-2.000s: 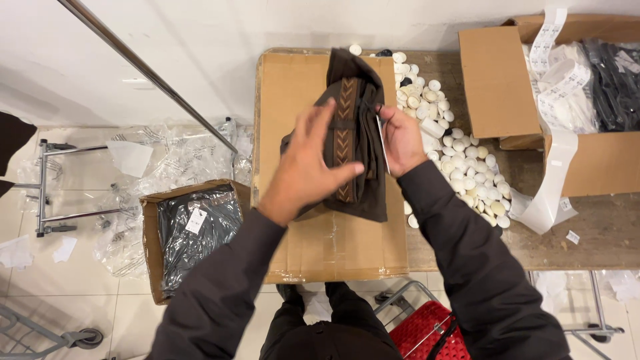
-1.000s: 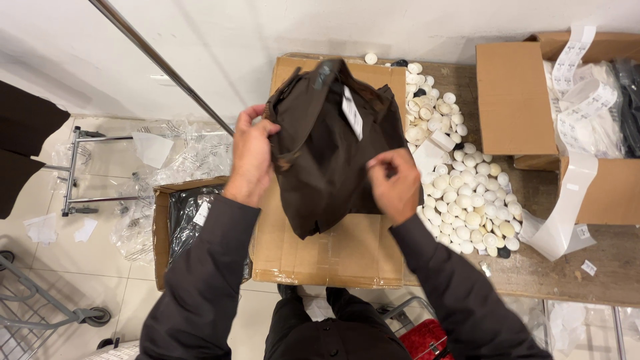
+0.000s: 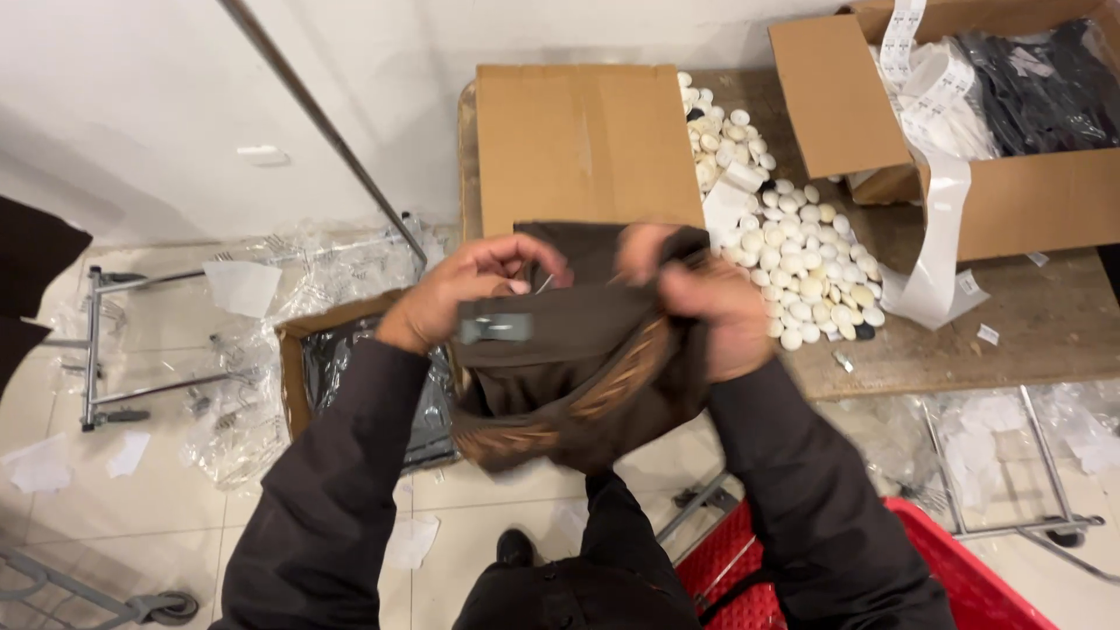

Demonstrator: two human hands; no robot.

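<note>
A dark brown fabric garment (image 3: pixel 560 332) with orange-brown patterned bands hangs between my hands, in front of the near edge of a closed cardboard box (image 3: pixel 582 144). My left hand (image 3: pixel 477 284) grips its upper left edge, beside a small grey-green patch or tag on the cloth. My right hand (image 3: pixel 713 302), blurred by motion, is at the garment's upper right; the cloth lies bunched against its fingers. How its fingertips close is partly hidden by blur and fabric.
White round security tags (image 3: pixel 805 262) lie heaped on the wooden table (image 3: pixel 954 350). An open carton (image 3: pixel 1032 206) of bagged clothes stands right. Another carton (image 3: pixel 293 385) sits low left, near a metal rack (image 3: pixel 92 350) and plastic wrap. A red basket (image 3: pixel 927 542) is below right.
The garment has moved off the closed box toward me and turned, so its patterned bands show again. Both hands have moved with it. The box top is now largely uncovered.
</note>
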